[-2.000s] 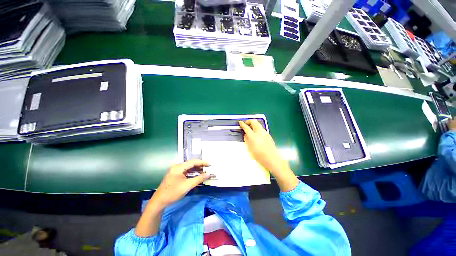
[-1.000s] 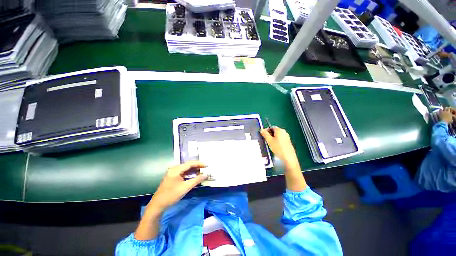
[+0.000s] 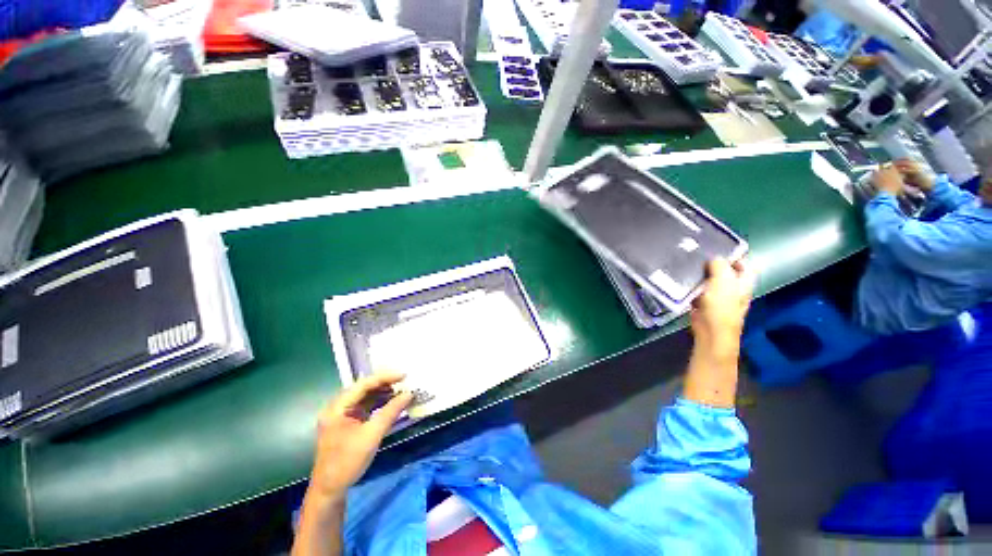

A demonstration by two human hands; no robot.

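A dark tablet back cover [image 3: 359, 327] lies on a white foam tray in front of me, mostly hidden under a white release sheet [image 3: 457, 348]. My left hand [image 3: 357, 426] pinches the sheet's lower left corner. My right hand [image 3: 721, 306] grips the near right corner of another cover on a white tray [image 3: 642, 223], held tilted and askew over the right-hand stack [image 3: 634, 302]. That tray is slightly blurred. No tweezers can be made out in my right hand.
A tall stack topped by a black cover [image 3: 103, 310] stands at left. Beyond the white dividing strip [image 3: 359, 204] are compartment trays [image 3: 375, 128], a grey post [image 3: 566, 92] and a black tray [image 3: 631, 100]. A person in a blue smock [image 3: 925, 255] works at far right.
My right hand has moved right from the front cover and taken hold of a cover with its tray at the right-hand stack. My left hand stays on the sheet. The view has turned right.
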